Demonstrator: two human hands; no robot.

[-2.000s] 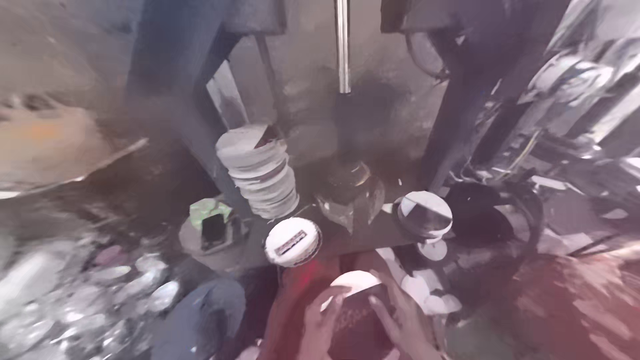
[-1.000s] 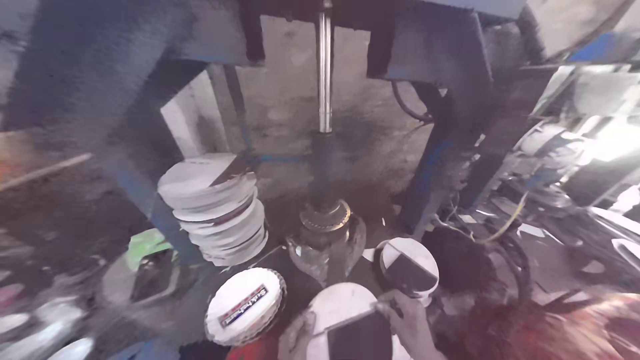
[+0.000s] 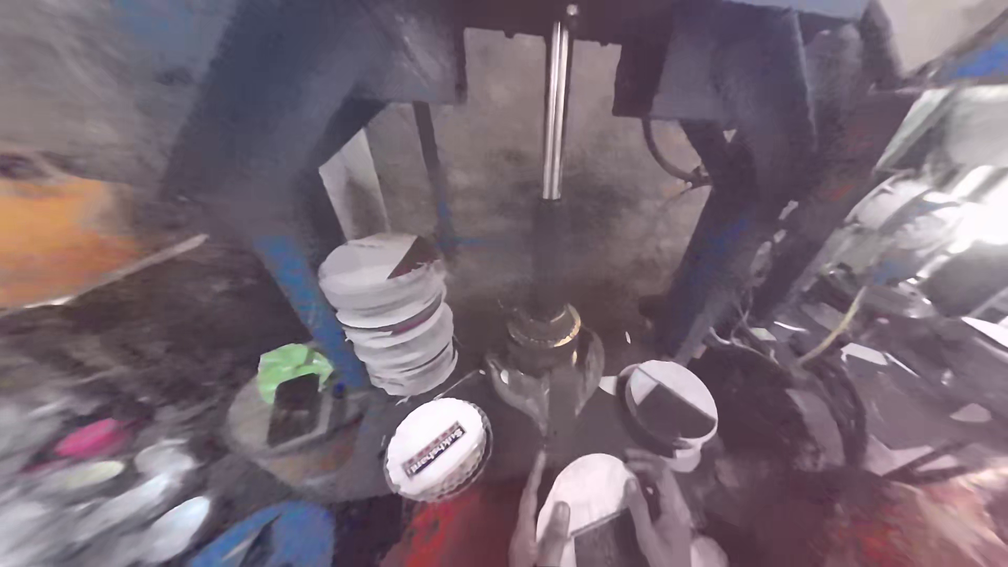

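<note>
Low in the head view, my left hand [image 3: 539, 516] and my right hand [image 3: 663, 508] hold a round disc [image 3: 587, 492], part white and part dark, between them, fingers along both edges. Left of my hands lies a round white piece with a scalloped rim and a printed strip [image 3: 437, 449]. Above and right of my right hand sits another white-and-dark round piece [image 3: 672, 405]. Directly beyond my hands, a round metal die [image 3: 543, 327] stands below a shiny vertical press rod [image 3: 557, 118]; clear plastic film seems to surround the die.
A tall stack of white discs [image 3: 390, 315] stands left of the die. Farther left, a phone [image 3: 294, 408] and green plastic [image 3: 293, 368] lie on a round stand [image 3: 244, 425]. The blue press frame [image 3: 291, 291] rises on both sides. Scraps [image 3: 866, 354] lie at right.
The view has shifted, so the press and stack show differently in the frame. Both hands remain on the disc; its white part and dark part show in all frames.
</note>
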